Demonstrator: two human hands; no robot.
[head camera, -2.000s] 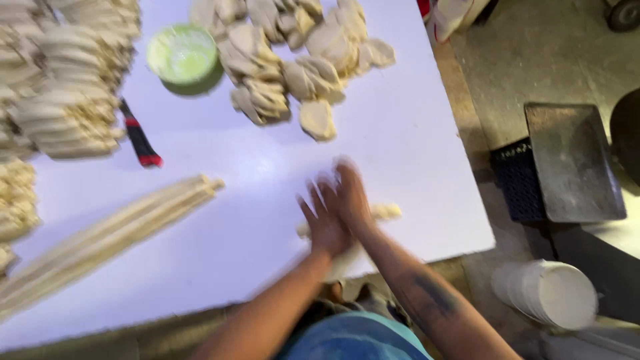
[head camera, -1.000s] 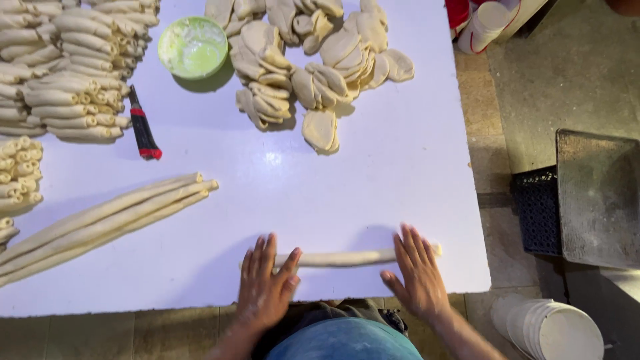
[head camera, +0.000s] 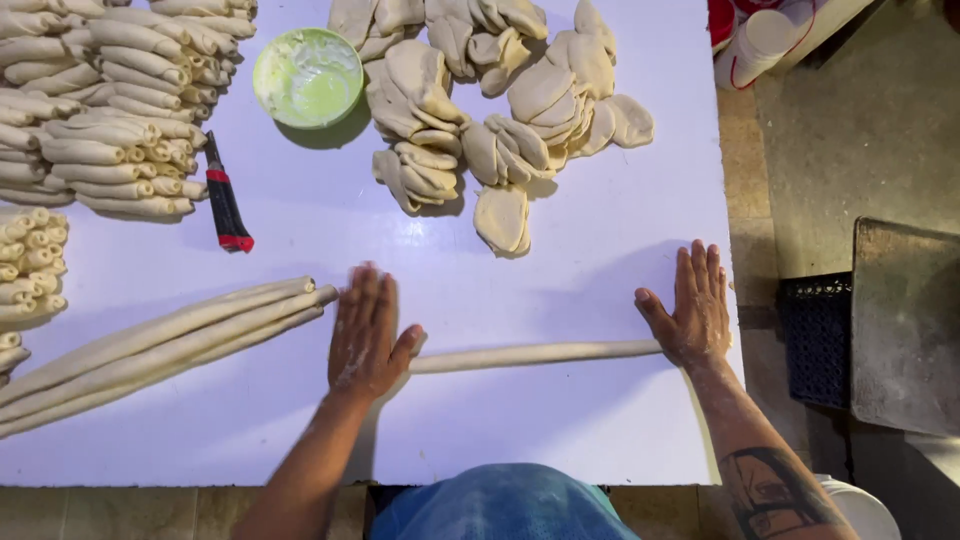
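A thin dough rope (head camera: 536, 354) lies crosswise on the white table. My left hand (head camera: 369, 335) rests flat over its left end, fingers apart from the thumb. Over the right end lies my right hand (head camera: 691, 307), palm down near the table's right edge. Both palms hide the rope's ends. Long dough rolls (head camera: 172, 337) lie side by side, their tips close to my left hand. Beyond them is a black and red utility knife (head camera: 225, 202). Flattened dough pieces (head camera: 502, 217) sit in overlapping heaps past the rope.
A green bowl (head camera: 307, 79) with whitish residue stands among the dough. Short rolled dough pieces (head camera: 127, 154) are stacked at the left. Off the table's right side are a dark plastic crate (head camera: 816, 337), a metal tray (head camera: 907, 322), a white bucket (head camera: 862, 510) and white cups (head camera: 765, 37).
My hands, together two seconds ago, have spread farther apart over the dough. The rope between them is longer and thinner than one second ago.
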